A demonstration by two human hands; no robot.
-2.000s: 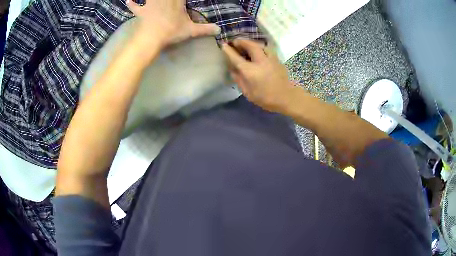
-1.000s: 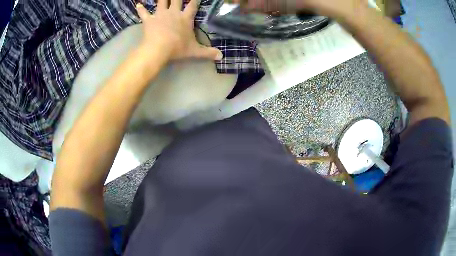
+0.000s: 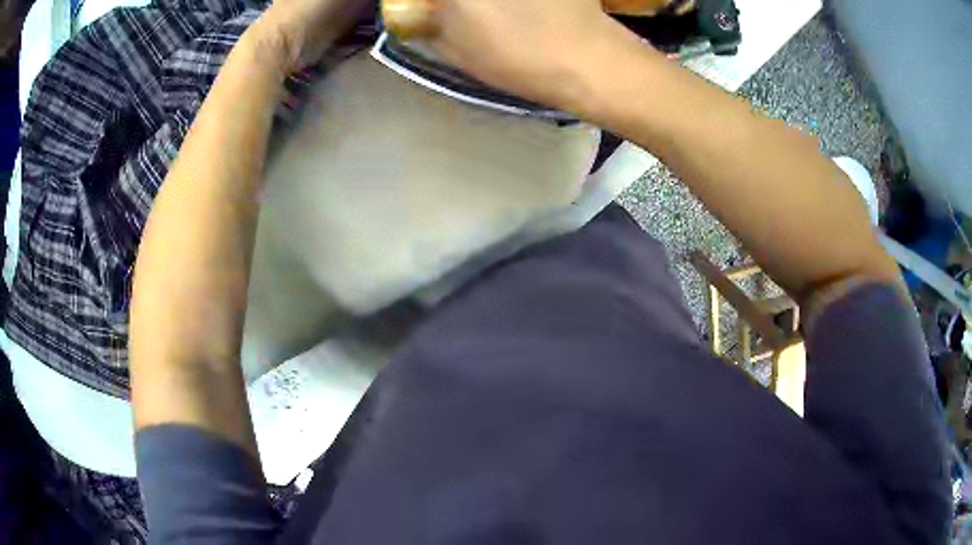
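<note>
The steam iron lies at the top of the view over the far edge of the grey-beige pressing form. My right hand is closed around its orange-brown handle, partly cut off by the top edge. My left hand is at the top, left of the iron, on or near the cloth; its fingers are cut off or hidden. The dark plaid garment lies in folds over the left of the form. A dark piece of cloth shows right of the iron's tip area.
White table cloth shows below the form and at upper right. A wooden stool stands on the speckled floor at right. A white round object is partly hidden behind my right arm. Dark plaid cloth lies at lower left.
My right hand has brought the iron from the upper right leftward over the form. My left hand, earlier spread flat on the garment, has moved up and partly out of view.
</note>
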